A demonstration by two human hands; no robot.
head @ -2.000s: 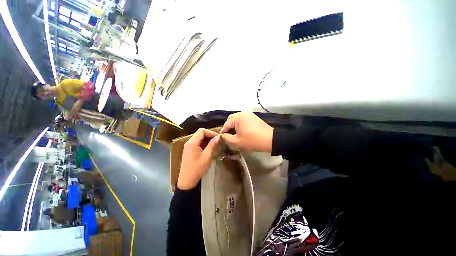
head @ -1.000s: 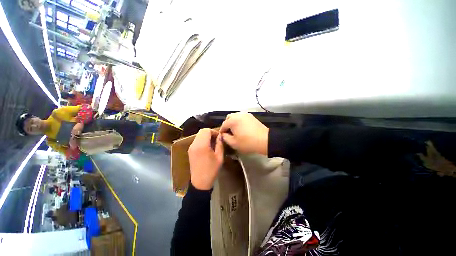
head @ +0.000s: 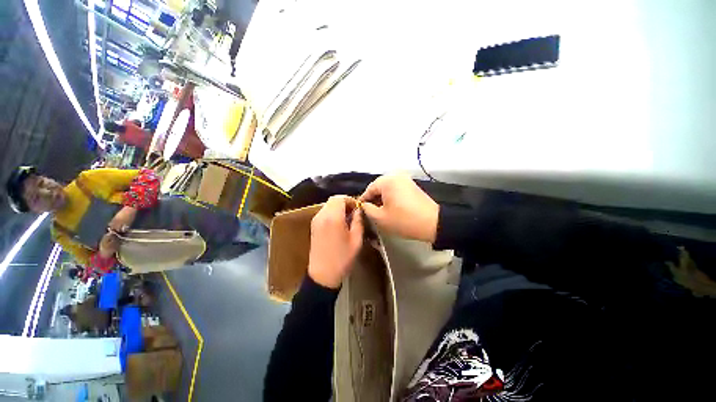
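Note:
An open beige bag body (head: 420,294) hangs over my lap, with its pouch mouth showing the lining and a small label (head: 367,314). My left hand (head: 334,242) and my right hand (head: 402,209) meet fingertip to fingertip at the bag's upper end. Both pinch there. A small yellow bit of the edge strip (head: 359,203) shows between the fingertips. The fingers hide most of the bag's corner, and I cannot tell whether a tool is in them.
The white table (head: 597,118) bears a black flat rectangle (head: 516,55), a thin dark cord (head: 421,149) and stacked beige pieces (head: 306,98). An open carton (head: 290,251) is below my hands. A person in yellow (head: 98,192) stands in the aisle holding a beige bag (head: 161,250).
My hands stay together at the bag's end, and a yellow bit now shows between them. The person in yellow has come closer, carrying a bag. The view has shifted slightly.

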